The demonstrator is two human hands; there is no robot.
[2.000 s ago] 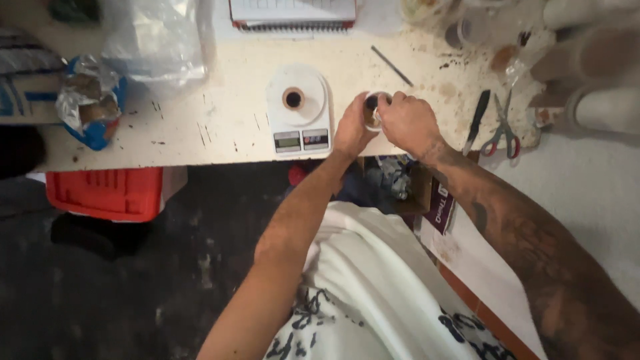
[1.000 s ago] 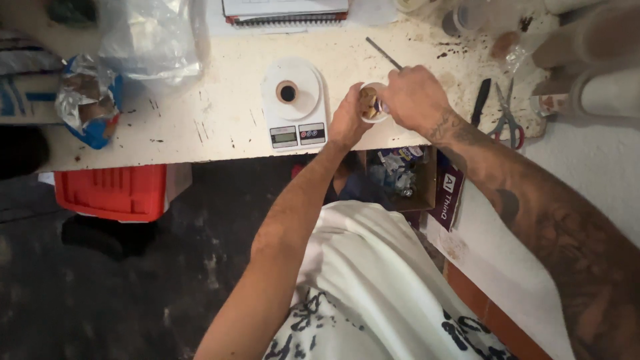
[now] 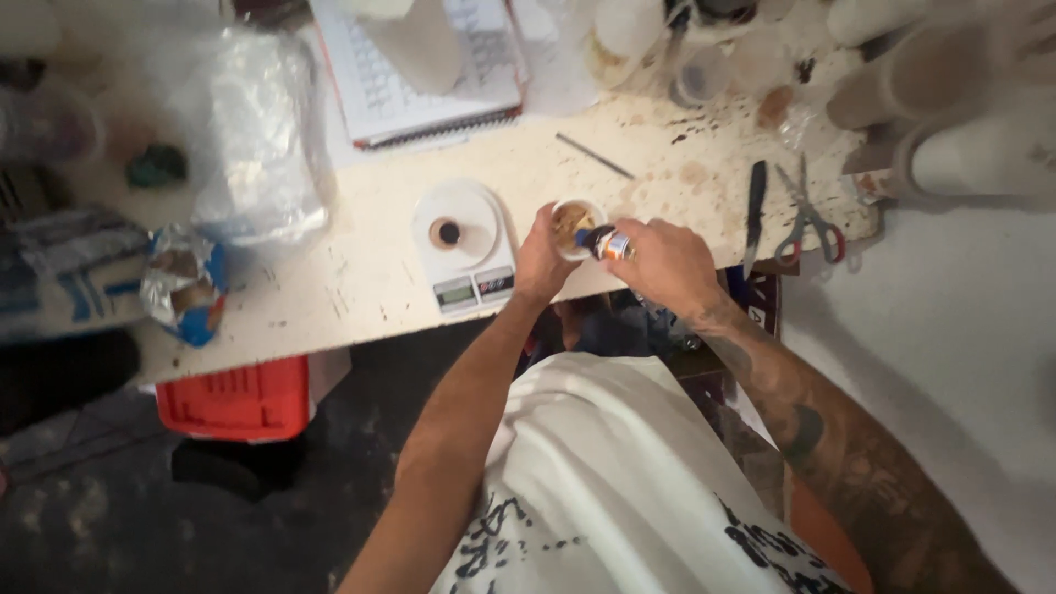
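Observation:
A white cup (image 3: 571, 216) with brown, chunky contents is held near the table's front edge by my left hand (image 3: 540, 262), fingers around its left side. My right hand (image 3: 667, 262) grips a small bottle (image 3: 612, 243) with a printed label; its dark blue end points over the cup's rim. Left of both hands, a white digital kitchen scale (image 3: 464, 239) carries a small cup with dark contents (image 3: 447, 233). A thin dark rod (image 3: 594, 155) lies on the table behind the cup.
To the right lie a black-handled knife (image 3: 755, 216) and scissors (image 3: 807, 219); stacked cups (image 3: 949, 82) stand beyond. A spiral notebook (image 3: 429, 74) lies behind the scale. Plastic bags (image 3: 264, 148) and a torn foil packet (image 3: 186, 285) are at left. A red-lidded bin (image 3: 239, 400) is below.
The small bottle now shows in my right hand, tilted over the cup. The view has shifted and takes in more of the notebook. The scale and its small cup stay together.

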